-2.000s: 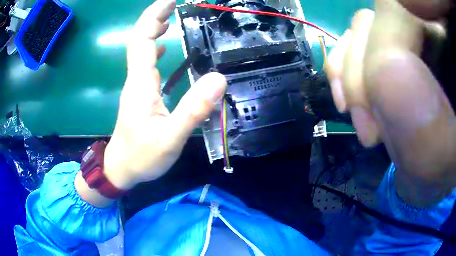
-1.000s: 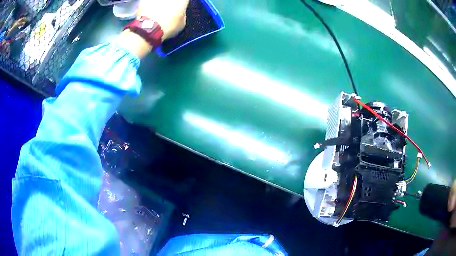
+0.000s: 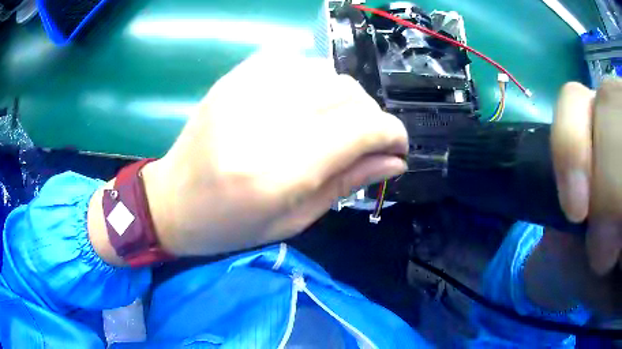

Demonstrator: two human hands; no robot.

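Observation:
My left hand (image 3: 273, 150) is in front of the black-and-white device (image 3: 426, 71), thumb and fingertips pinched at the thin bit's tip. Whether a screw is between them is hidden. My right hand (image 3: 592, 170), cut off by the right edge, grips the black electric screwdriver (image 3: 508, 167), its bit pointing left at my left fingertips. The device's lower part is largely hidden behind my left hand and the screwdriver. A red lead (image 3: 447, 37) crosses its top. A multicolour harness (image 3: 380, 199) hangs below, and another (image 3: 502, 99) is at its right.
The blue screw bin (image 3: 67, 24) is cut off at the top left. The device lies on the green bench (image 3: 164, 75). Clear plastic (image 3: 13, 133) is at the left edge. A black cord (image 3: 477, 296) runs across the lower right, and a metal fixture (image 3: 603, 54) is at the upper right.
My left hand has left the blue bin and moved right to the bit's tip. The screwdriver now reaches in over the device. The view has shifted, and the device appears larger and higher.

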